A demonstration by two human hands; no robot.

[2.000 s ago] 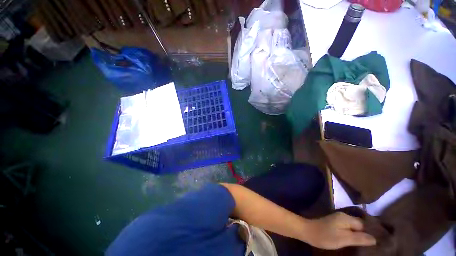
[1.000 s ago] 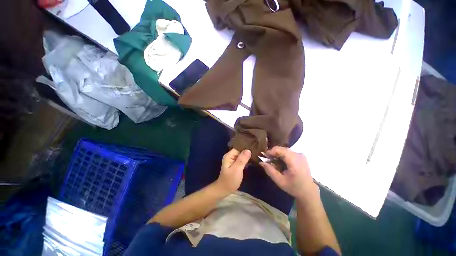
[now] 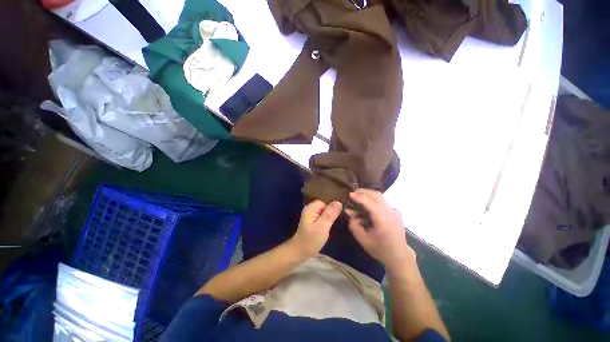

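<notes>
A brown garment [image 3: 364, 100] lies over the near edge of the white table and hangs to my lap. My left hand [image 3: 317, 227] pinches its bunched near end between thumb and fingers. My right hand [image 3: 376, 226] is beside it at the cloth, fingers curled around a small dark tool, probably thread snips [image 3: 358, 211], mostly hidden by the fingers. The tips of the tool cannot be made out against the cloth. A small shiny ring shows on the garment further up.
The white table [image 3: 468, 160] holds a black phone [image 3: 245, 97], a green-and-cream cloth [image 3: 213, 60] and a dark flask [image 3: 137, 19]. Plastic bags [image 3: 120, 107] and a blue crate [image 3: 157, 247] are at left. A white tub [image 3: 580, 284] with brown garments [image 3: 568, 180] is at right.
Since two seconds ago the view has swung right, and both hands now show at the garment's near end. Since one second ago my right hand has moved slightly up against the cloth.
</notes>
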